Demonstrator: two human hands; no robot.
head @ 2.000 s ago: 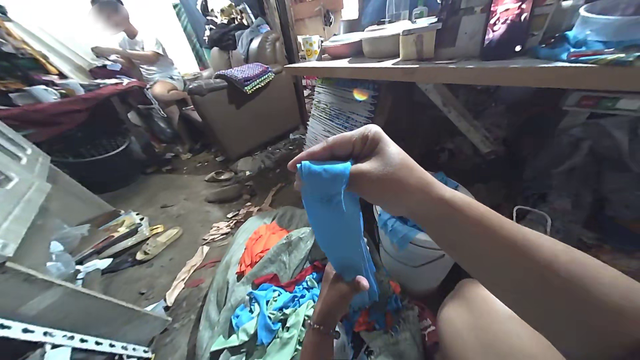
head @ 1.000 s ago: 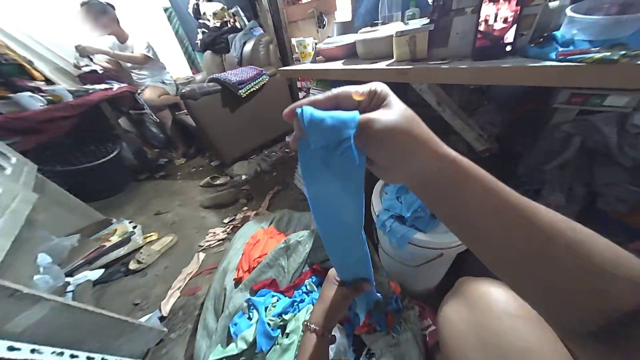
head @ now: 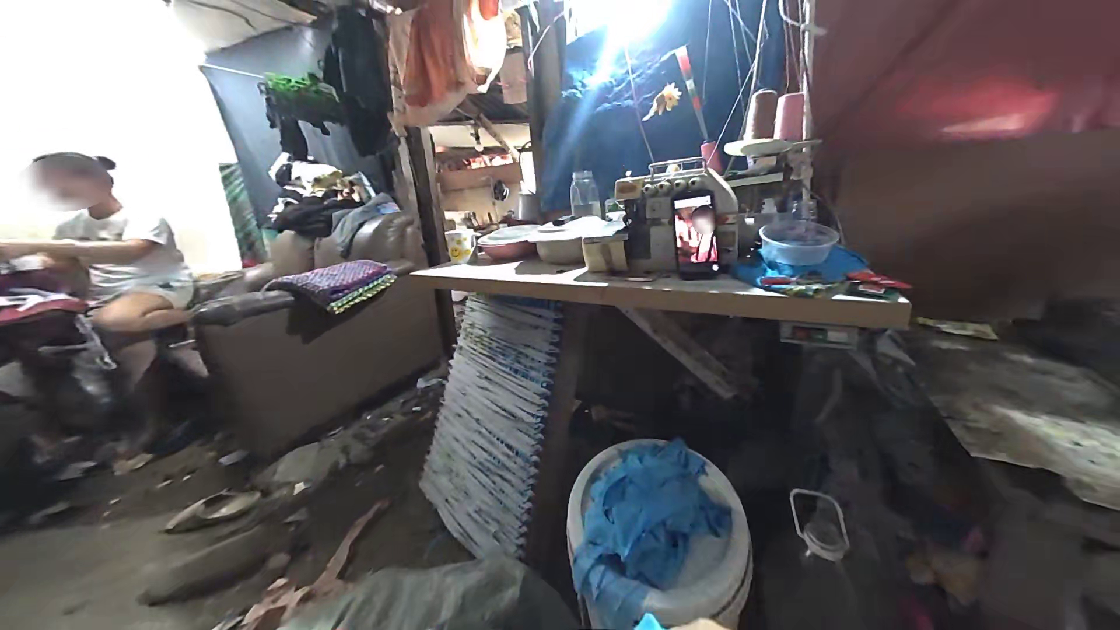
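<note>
At the very bottom edge, a sliver of a hand, probably my right hand, shows beside a tip of blue cloth; its grip is cut off by the frame. My left hand is out of view. Just above that sliver stands a white bucket with crumpled blue fabric pieces heaped in it, some hanging over its front left rim. A grey-green cloth or sack lies on the floor to the left of the bucket.
Above the bucket, a wooden table holds a sewing machine, a phone, lidded bowls and a plastic tub. A bundle of white slats leans beneath. A person sits left, by a brown sofa.
The view has swung up and right. Both hands, which held a blue cloth strip stretched between them, have dropped almost wholly out of frame.
</note>
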